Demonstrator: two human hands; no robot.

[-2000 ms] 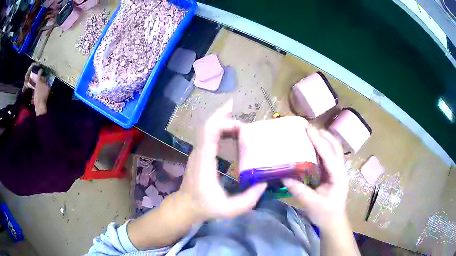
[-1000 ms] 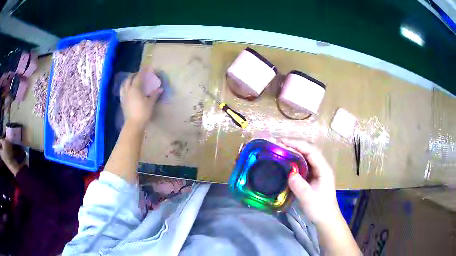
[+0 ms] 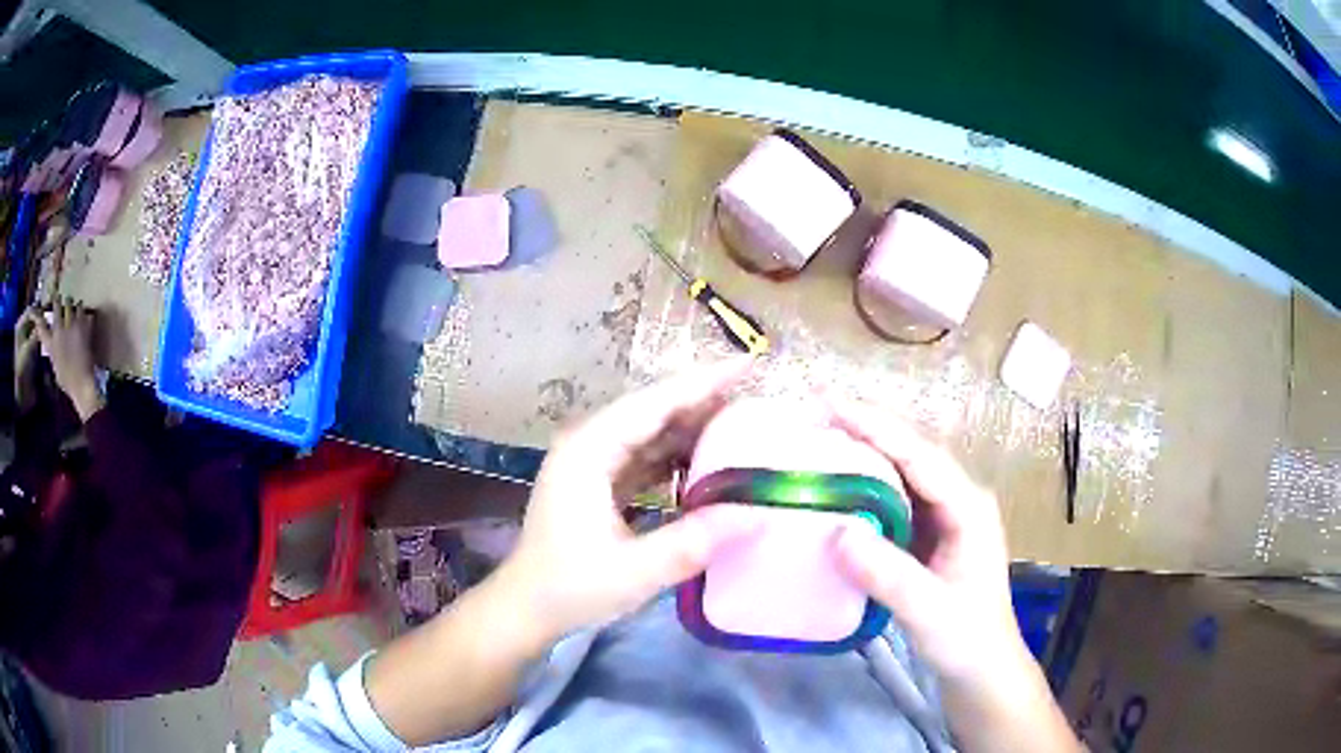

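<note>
A pink case body (image 3: 787,437) is held between my two hands above the bench's front edge. Its iridescent end frame (image 3: 802,490) faces me, green on top and purple at the lower edge. A flat pink cover panel (image 3: 780,577) lies within the frame, covering the end face. My left hand (image 3: 610,493) holds the left side, thumb on the panel's upper left. My right hand (image 3: 941,537) holds the right side, thumb at the panel's right edge. Whether the panel sits flush cannot be told.
Two pink cases (image 3: 787,199) stand at the back. A screwdriver (image 3: 728,316), a loose pink panel (image 3: 1035,365) and tweezers (image 3: 1072,464) lie on the bench. A blue tray (image 3: 385,162) and panels (image 3: 475,231) are left. Another worker's sleeve (image 3: 133,530) and a red stool (image 3: 353,530) are far left.
My left hand has moved from the panel pile back to the case. A pink panel now covers the end face that showed black inside the frame. The view has shifted slightly.
</note>
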